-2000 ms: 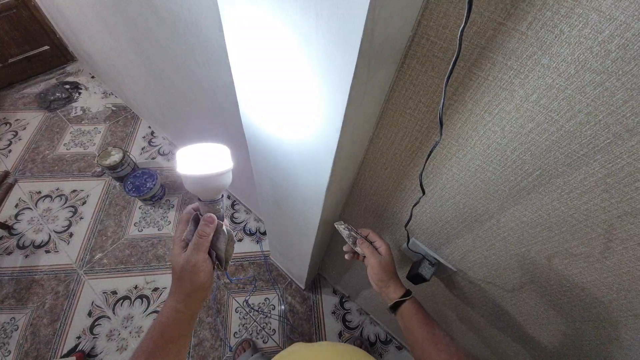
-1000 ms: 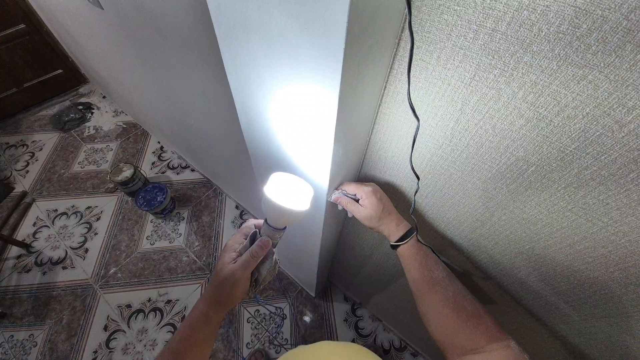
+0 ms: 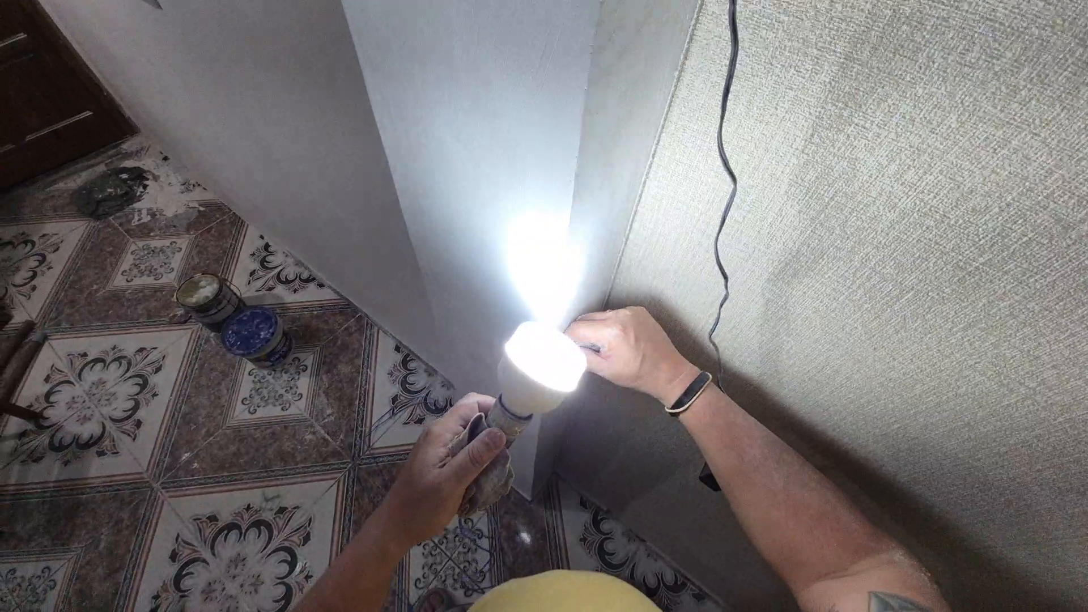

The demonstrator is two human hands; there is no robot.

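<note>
My left hand grips the socket of a lit LED bulb, together with a crumpled, dirty piece that may be cloth or sandpaper. The bulb points up and right at the corner of a smooth plastered pillar, where its glare falls. My right hand, with a dark band on the wrist, is just right of the bulb at the pillar's side. Its fingers are closed on a small flat piece, mostly hidden by the fingers and the glare.
A black cord hangs down the textured wall at right, with a dark plug or adapter low behind my forearm. Two small tubs, one open and one blue-topped, stand on the patterned tile floor. A wooden door is at upper left.
The lit bulb in my left hand has moved right, close to my right hand. My right hand has gone from in front of the textured wall to the pillar's side.
</note>
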